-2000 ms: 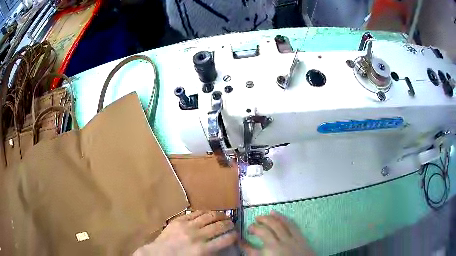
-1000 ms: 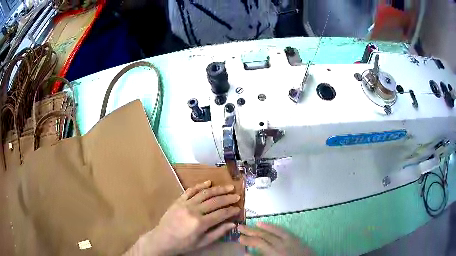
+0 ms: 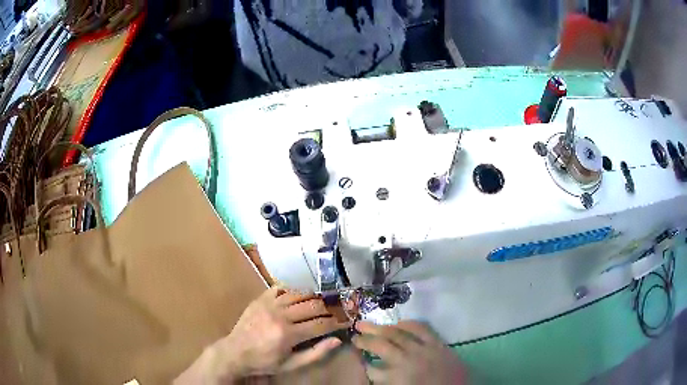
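Note:
A large brown bag panel (image 3: 162, 259) lies folded over at the left, and a narrow brown strap handle (image 3: 172, 113) loops out behind it. Part of a brown layer shows under the needle area (image 3: 360, 301) of the white sewing machine (image 3: 452, 218). My left hand (image 3: 282, 331) lies on the brown material just in front of the presser foot, fingers pointing right. My right hand (image 3: 403, 350) is at the right edge of the material, fingertips close to the left hand's. Whether its fingertips pinch the edge is unclear.
A stack of brown panels with looped handles (image 3: 64, 188) stands at the left. Beyond it is a red-edged board (image 3: 102, 83). A red and black thread spool (image 3: 552, 98) is behind the machine head. A person's patterned clothing (image 3: 320, 41) shows across the table.
The view has shifted, so the machine sits lower in the picture. The brown layer has moved further under the machine, with both hands now closer to the needle area.

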